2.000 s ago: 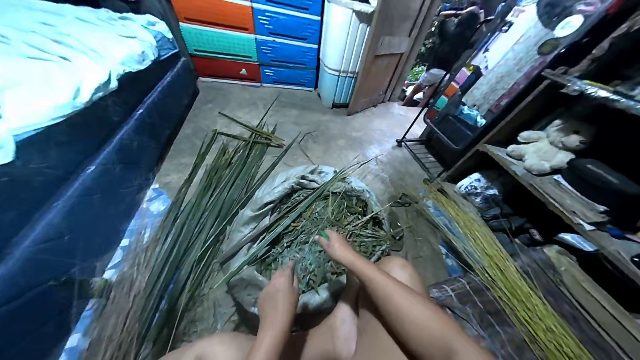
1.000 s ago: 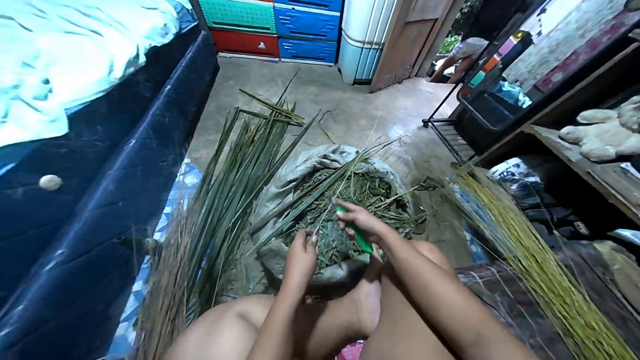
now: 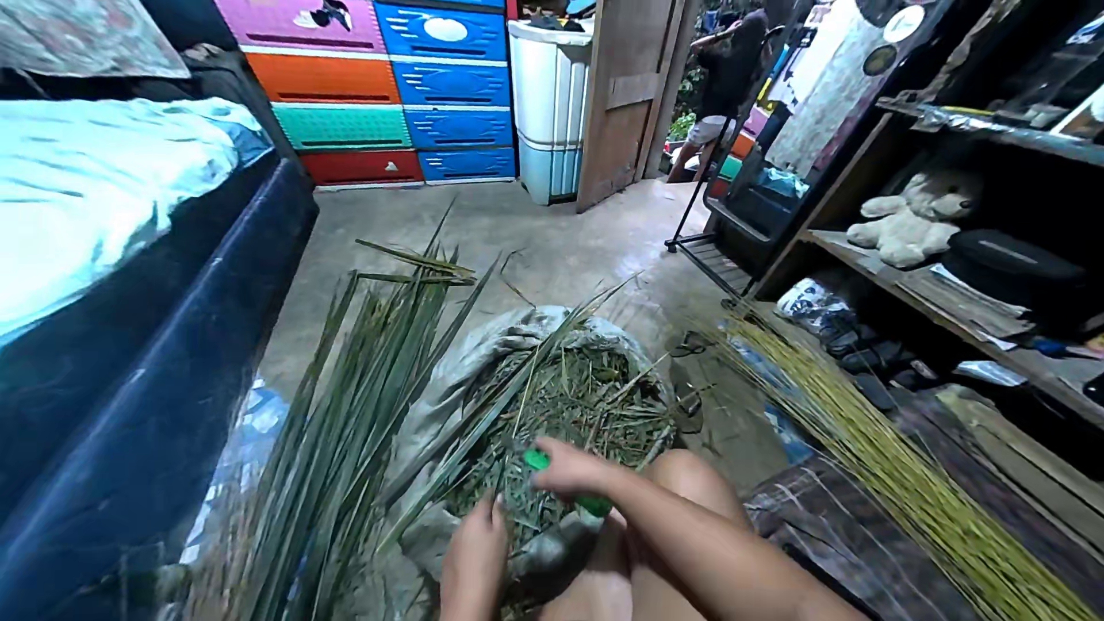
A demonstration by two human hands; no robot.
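Note:
My right hand (image 3: 573,470) is closed round a green-handled tool (image 3: 593,504), probably a knife; its blade cannot be made out. Lower and to the left, my left hand (image 3: 479,548) pinches what looks like a thin leaf strip between thumb and fingers. Both hands are over an open sack (image 3: 431,388) with a rolled rim, filled with green leaf scraps (image 3: 561,414). Several long leaves lie across the sack's left side. Left of it is a pile of long green palm-like leaves (image 3: 362,414). A bundle of thin yellow-green midribs (image 3: 871,440) lies at the right.
A bed with a dark blue side (image 3: 172,345) stands at the left. Coloured plastic drawers (image 3: 345,125), a white bin (image 3: 552,112) and a wooden door (image 3: 625,95) are at the back. A person (image 3: 720,82) stands beyond the doorway. Wooden shelves (image 3: 914,285) with a teddy bear (image 3: 914,220) are at the right.
The view has tilted up, showing more of the back of the room. My right hand still holds the green-handled tool, and my hands remain over the sack.

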